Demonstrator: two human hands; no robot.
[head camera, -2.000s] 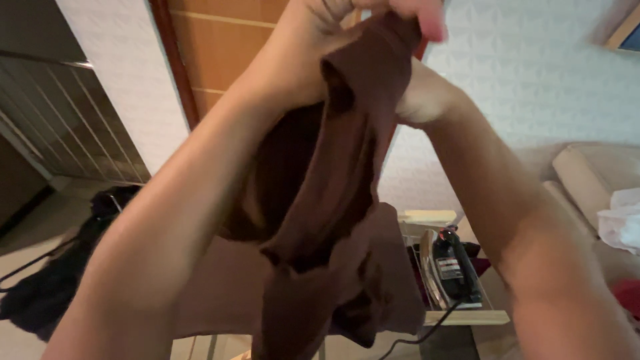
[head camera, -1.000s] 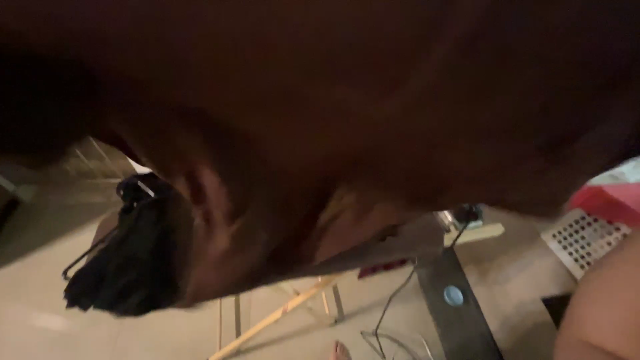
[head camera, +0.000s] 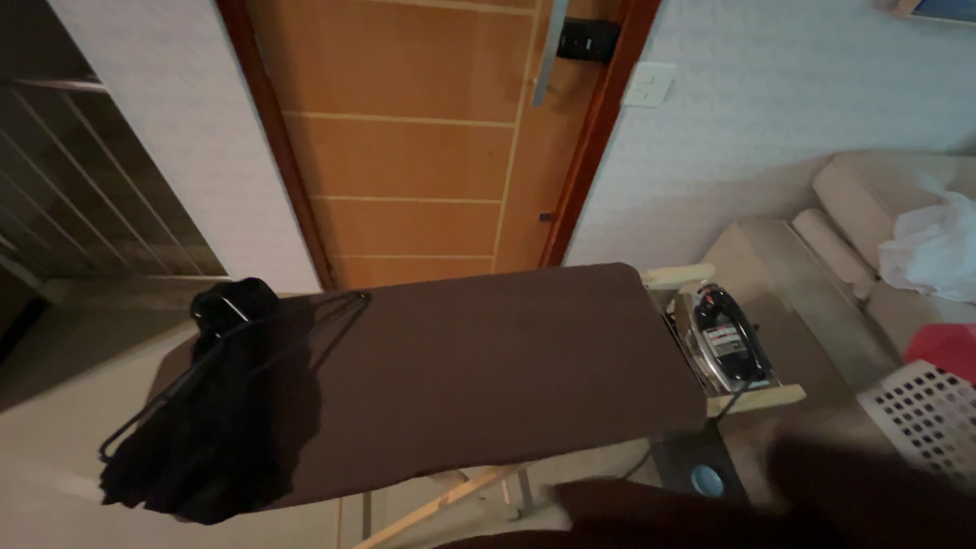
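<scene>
Neither my left hand nor my right hand shows in the head view now. Blurred dark brown fabric fills part of the bottom right; what holds it is hidden. Beyond it stands an ironing board with a brown cover. On its left end lies a black garment, with a dark clothes hanger stretched across it. An electric iron rests in the wooden-edged holder at the board's right end, its cord hanging down.
A wooden door stands behind the board. A beige sofa with white fabric is at the right, beside a white perforated basket with something red at it. Railings are at the far left.
Two seconds ago both my hands held the brown fabric up in the middle; one second ago it filled most of the view. It is now only at the bottom right, and the board is uncovered to sight.
</scene>
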